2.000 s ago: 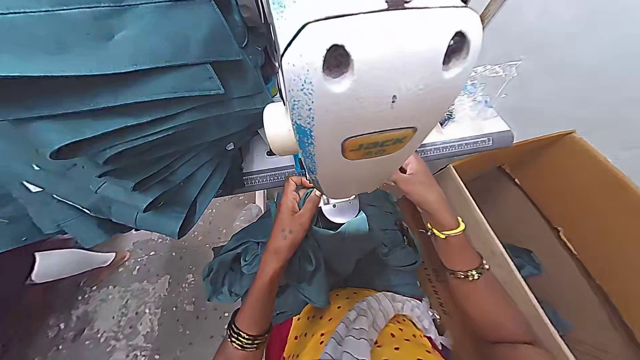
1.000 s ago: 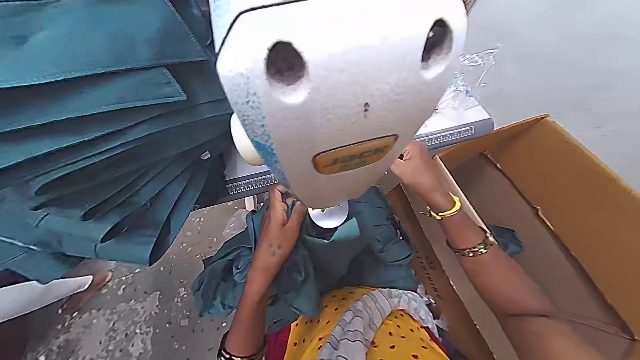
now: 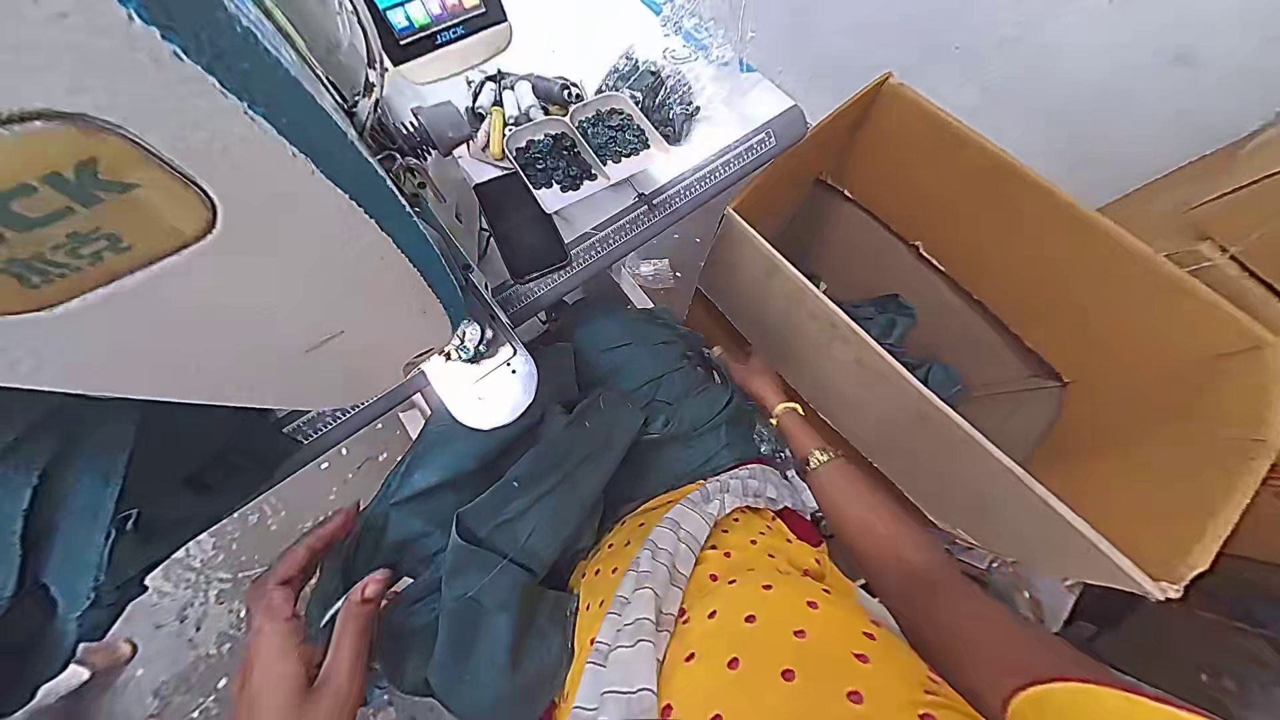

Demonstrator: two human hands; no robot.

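Observation:
A dark teal garment lies bunched over my lap and below the white sewing machine head, near its white rounded work arm. My left hand is at the lower left with thumb and fingers apart, beside the cloth; nothing shows gripped in it. My right hand is at the garment's right edge, close to the cardboard box; its fingers are partly hidden, and whether they grip the cloth cannot be told.
Two white trays of dark buttons and a black phone lie on the machine table, behind a ruler strip. A cardboard box with teal cloth inside stands at the right. More teal fabric hangs at the left.
Both hands have left the area beside the machine head and are lower, my left one now spread apart. The view has swung to the right, showing the button trays and phone.

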